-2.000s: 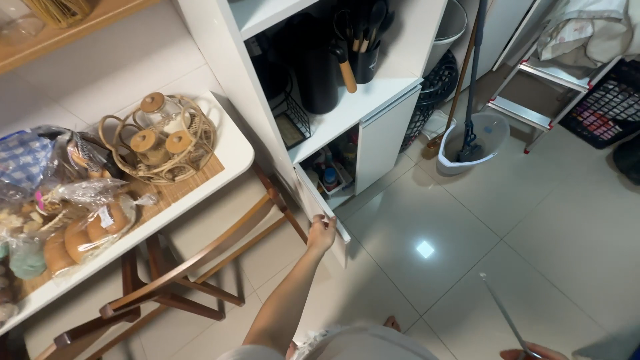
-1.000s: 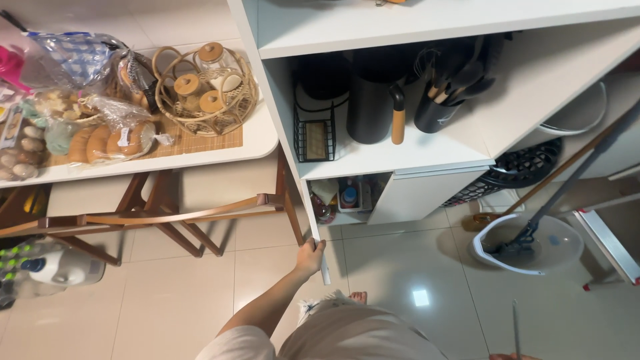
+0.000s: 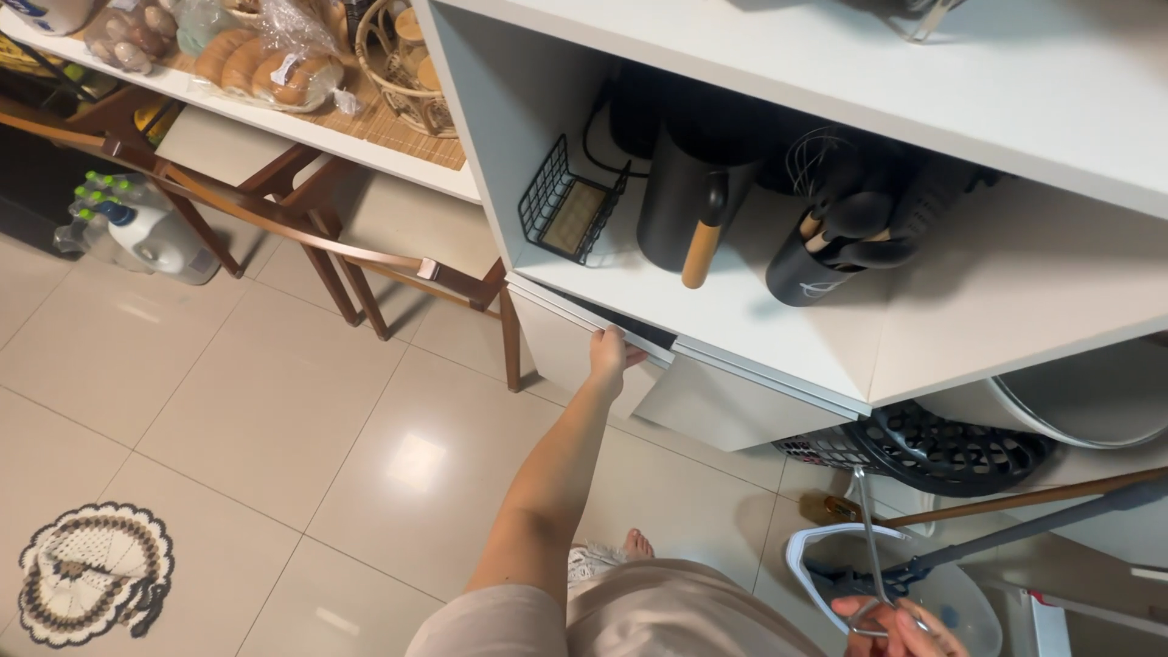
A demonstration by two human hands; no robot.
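My left hand (image 3: 613, 363) grips the top edge of a white cabinet door (image 3: 566, 351), which stands slightly ajar with a dark gap behind it. Beside it is a second white door (image 3: 739, 392). In my right hand (image 3: 890, 628), at the bottom right, is a thin metal rod (image 3: 869, 538) with a bent wire end, pointing up. On the shelf above the doors are a black wire basket (image 3: 573, 214), a black pitcher with a wooden handle (image 3: 680, 210) and a black holder (image 3: 808, 274) full of kitchen utensils.
Wooden chairs (image 3: 365, 251) stand under the table (image 3: 401, 151) with bagged bread rolls (image 3: 265, 73). A mop bucket (image 3: 958, 593), mop handle (image 3: 1040, 529) and black plastic basket (image 3: 958, 447) are at right. A crocheted mat (image 3: 96, 575) lies on the tiled floor at lower left.
My left hand has swung the cabinet door from wide open to nearly closed, hiding the things inside. The metal rod in my right hand now shows more fully. The view has turned and moved closer.
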